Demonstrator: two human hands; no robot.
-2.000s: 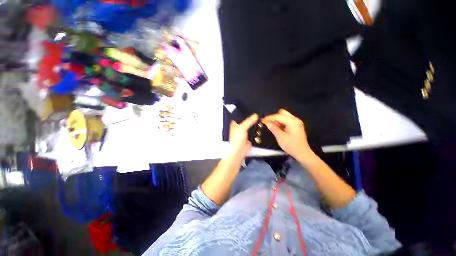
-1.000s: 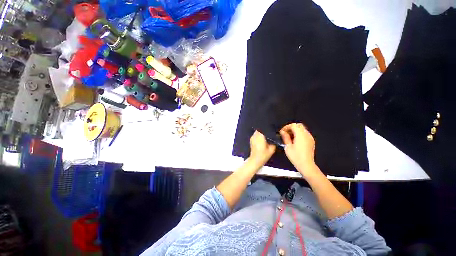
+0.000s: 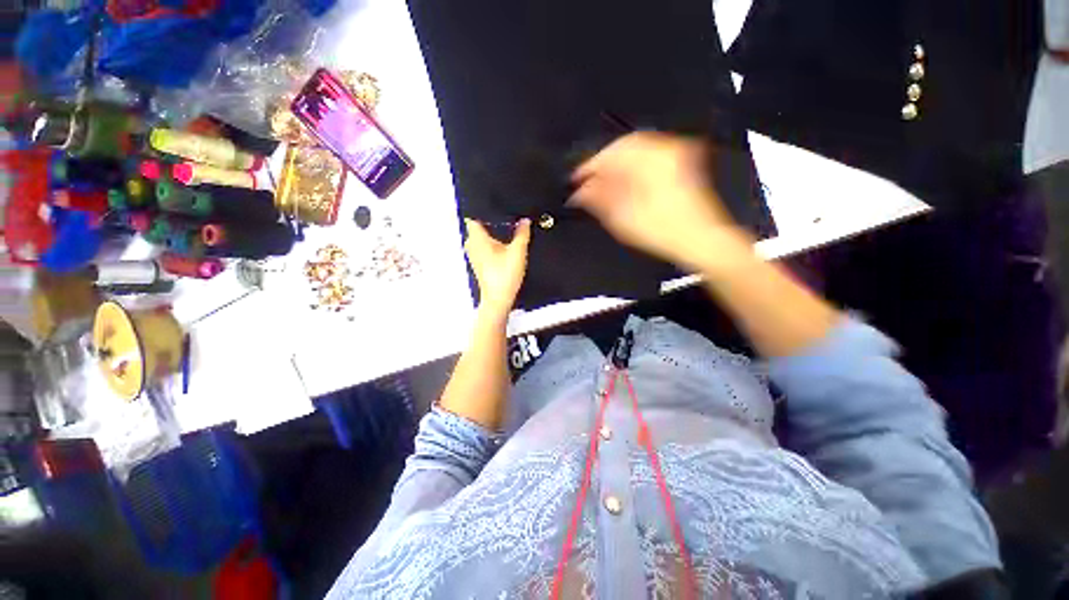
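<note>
A black fabric panel point(image 3: 563, 94) lies on the white table. One shiny gold button point(image 3: 546, 220) shows on it, just right of my left thumb. My left hand point(image 3: 498, 267) is at the panel's lower left part, thumb and forefinger up, with black fabric held between them. My right hand point(image 3: 651, 193) is raised over the panel, right of the button, and blurred. Its fingertips look close together and point left; a needle or thread in them cannot be made out. A second black piece at right point(image 3: 832, 70) carries a short row of gold buttons point(image 3: 913, 84).
Left of the panel are loose buttons point(image 3: 329, 279), a black disc point(image 3: 362, 216), a phone point(image 3: 353, 131) and a bag of gold buttons point(image 3: 311, 185). Further left are thread cones point(image 3: 193, 202), a yellow reel point(image 3: 138, 348) and plastic bags point(image 3: 176, 45). The table's front edge is near my body.
My right hand has moved up and away from my left hand and is now blurred. The gold button beside my left thumb has come into sight. The view has shifted, so the second panel sits higher.
</note>
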